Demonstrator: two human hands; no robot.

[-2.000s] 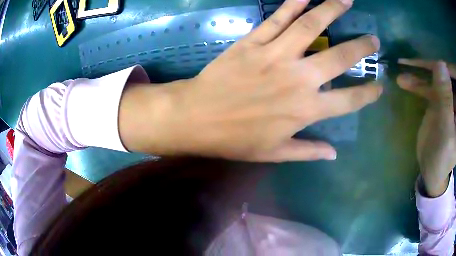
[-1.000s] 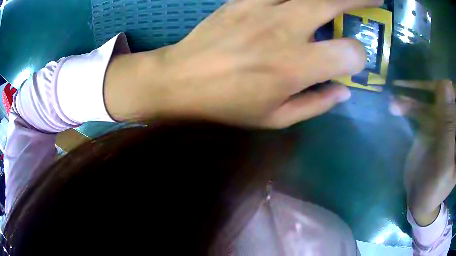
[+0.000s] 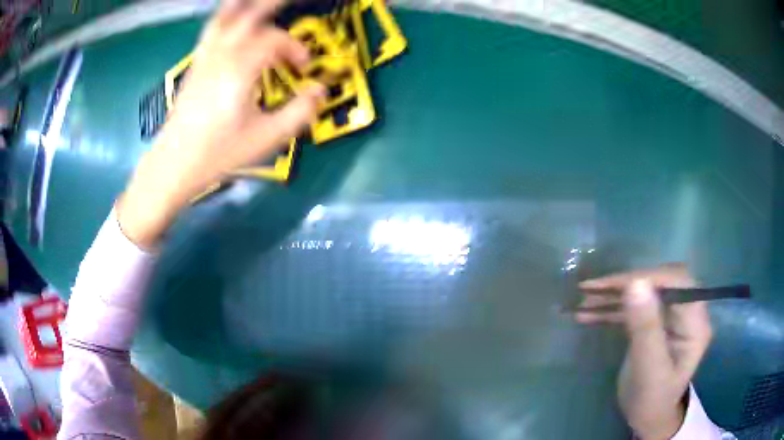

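Note:
My left hand (image 3: 211, 116) is at the upper left over a pile of yellow-and-black device frames (image 3: 348, 99). It is blurred. Its fingers are bent at the pile's left side, and I cannot tell whether they grip a frame. My right hand (image 3: 662, 344), at the lower right, holds dark tweezers (image 3: 709, 294) lying sideways, with the tips pointing left, blurred among the fingers. A clear carrier sheet (image 3: 327, 296) with faint rows of marks and strong glare lies on the green surface between the hands. The tweezers are near its right edge.
A pale curved rail (image 3: 602, 39) runs along the far side. A dark slotted part (image 3: 153, 112) shows left of the pile, and another dark mesh-like part (image 3: 763, 397) at the lower right edge. Red plastic items (image 3: 39, 331) are at the left edge. My head partly shows at the bottom.
My left hand has moved from the yellow frame at the right to the pile at the upper left. The view has shifted, showing the rail and more of the carrier sheet.

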